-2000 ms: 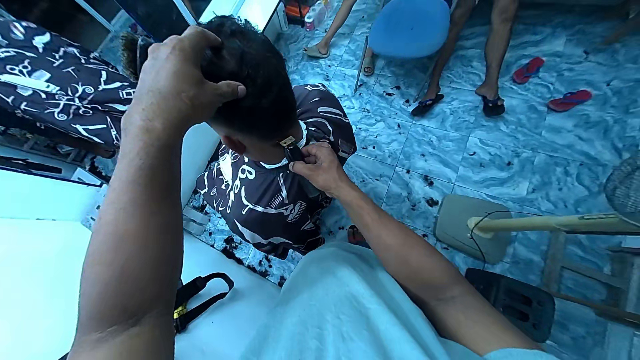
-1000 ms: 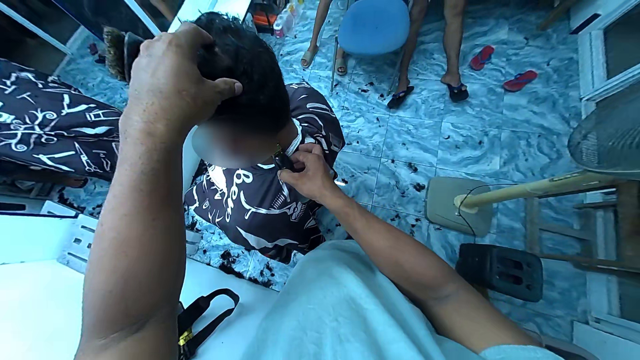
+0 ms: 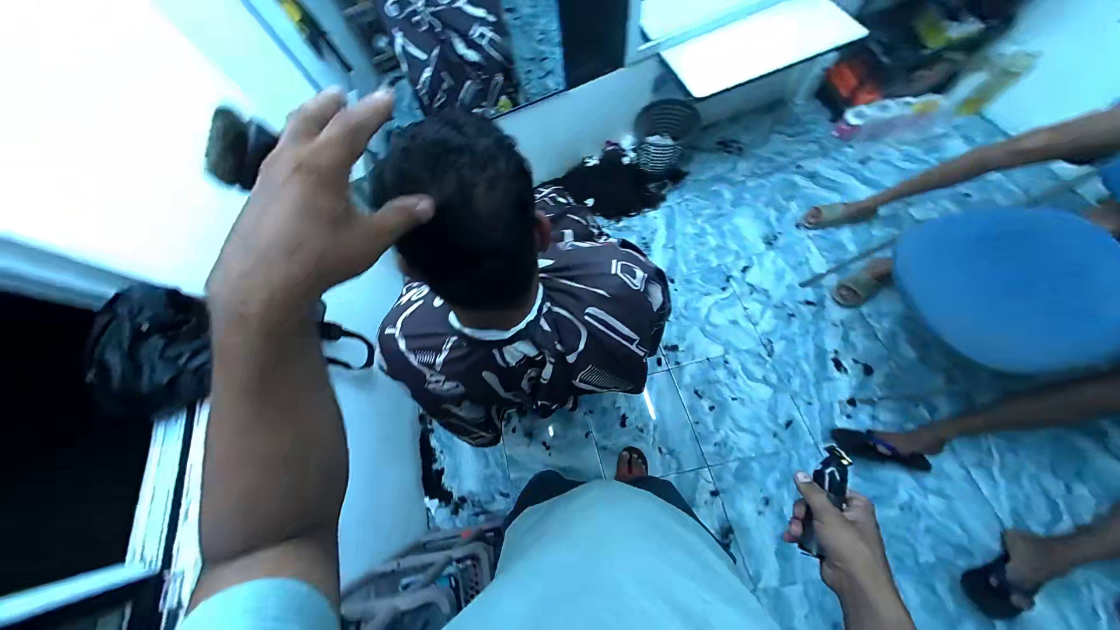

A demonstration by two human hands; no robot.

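Note:
My left hand [image 3: 302, 206] is raised at the left side of a seated person's dark-haired head [image 3: 464, 206], its fingers spread and its thumb over the hair. A dark-bristled brush [image 3: 232, 149] sticks out from behind this hand and seems gripped in it; the grip itself is hidden. The seated person wears a black barber's cape [image 3: 542, 341] with white printed tools and a white neck band [image 3: 497, 331]. My right hand [image 3: 836, 525] is low on the right, away from the head, closed around a black hair clipper [image 3: 827, 499] with its blade end up.
A blue seat [image 3: 1011, 289] and other people's legs are on the right. Cut hair [image 3: 617, 184] lies by a dark basket [image 3: 665, 131] and over the tiled floor [image 3: 735, 385]. A white shelf [image 3: 761, 44] juts from the wall. A black bag [image 3: 153, 346] is at left.
My right hand has moved with the clipper from the person's neck to away at the right. My left hand remains by the head. The view has turned strongly.

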